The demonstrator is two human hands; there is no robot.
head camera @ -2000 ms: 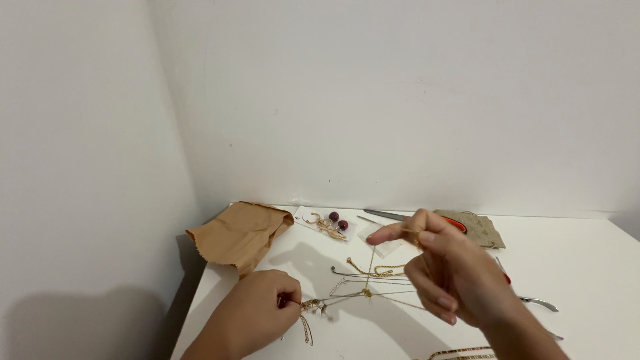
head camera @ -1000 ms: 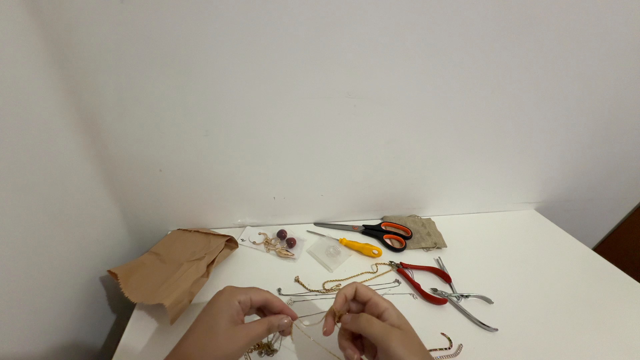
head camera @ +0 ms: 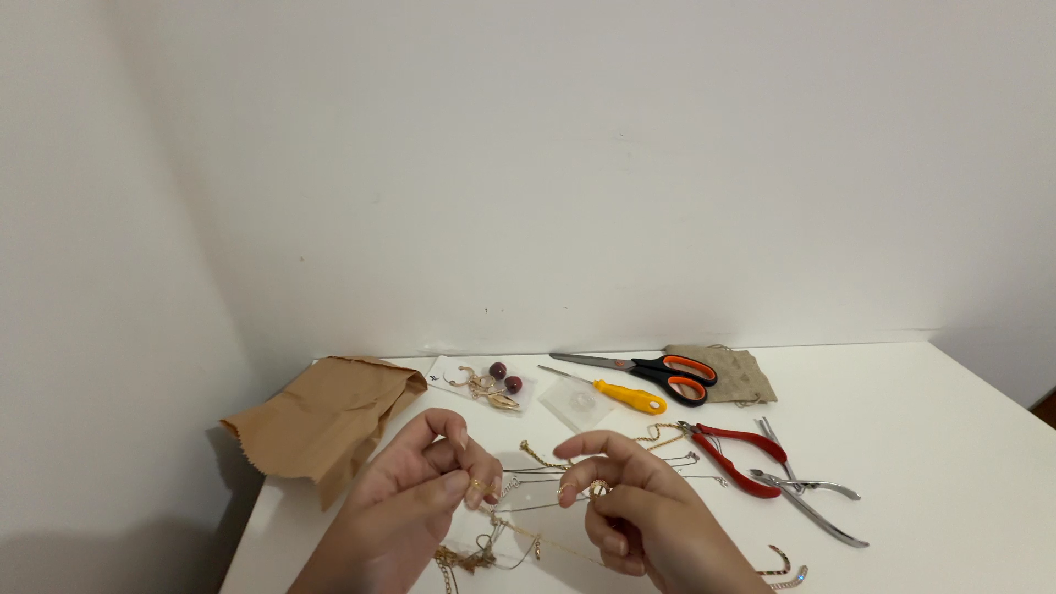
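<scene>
My left hand (head camera: pixel 421 495) pinches a small gold piece of a thin gold chain (head camera: pixel 549 538) between thumb and fingers. Near it on the right, my right hand (head camera: pixel 627 511) has a round gold pendant or ring (head camera: pixel 599 489) at its curled fingers, the index finger raised. The thin chain runs below and between both hands. Under them lies a tangle of gold and silver chains (head camera: pixel 466 558) on the white table. Behind the hands, several necklaces are laid out side by side, one a gold rope chain (head camera: pixel 540 456); the hands partly hide them.
A brown paper bag (head camera: pixel 322 412) lies at the left. Along the wall are earrings in a clear packet (head camera: pixel 487 388), a yellow-handled screwdriver (head camera: pixel 629 397), scissors (head camera: pixel 660 371) and a cloth pouch (head camera: pixel 734 375). Red-handled pliers (head camera: pixel 734 458) and metal nippers (head camera: pixel 813 503) lie right; bracelets (head camera: pixel 784 577) sit lower right.
Since one second ago my hands have moved apart and my right index finger has lifted. The view has shifted since the oldest frame, where my right hand was raised higher, pulling a chain.
</scene>
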